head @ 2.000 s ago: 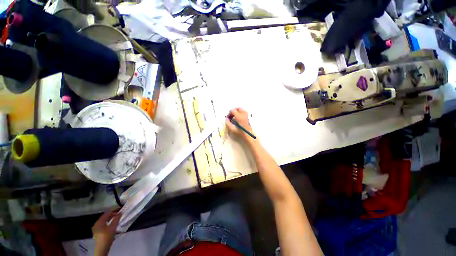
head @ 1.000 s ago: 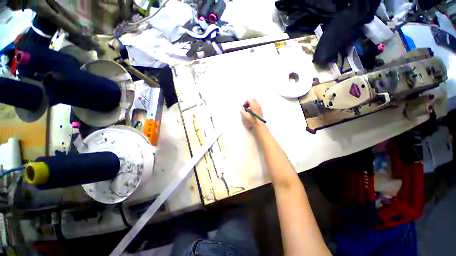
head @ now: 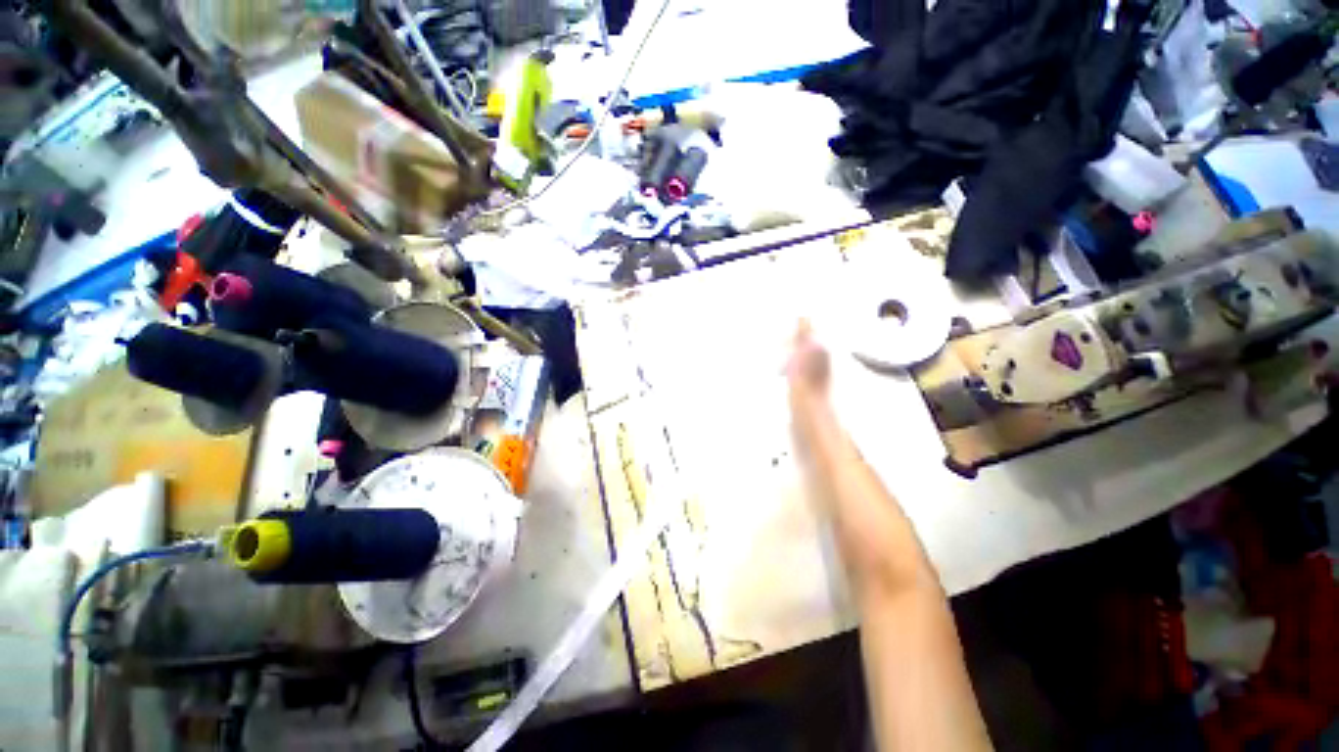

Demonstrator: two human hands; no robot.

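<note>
A narrow white strip [head: 570, 646] runs diagonally from the lower picture edge up over the left part of the worn white table [head: 690, 588]. Its upper end lies on the tabletop near the yellowed edge markings. My right hand [head: 808, 357] is over the middle of the table, small and blurred, away from the strip. Whether it still holds the pen cannot be told. My left hand is out of the picture. A white tape roll [head: 896, 316] lies beside the cream sewing machine.
The cream flat-bed machine [head: 1065, 353] stands at the right. At the left are a navy thread cone [head: 360, 544] on a round white dish [head: 477, 588], other dark cones [head: 389, 367], and the overlock [head: 220, 624]. Black garment pieces [head: 999, 103] lie behind. A red crate [head: 1292, 661] is below right.
The view has tilted up, showing more of the far background. My left hand has left the picture. My right hand has moved away from the strip's end, and the pen no longer shows clearly.
</note>
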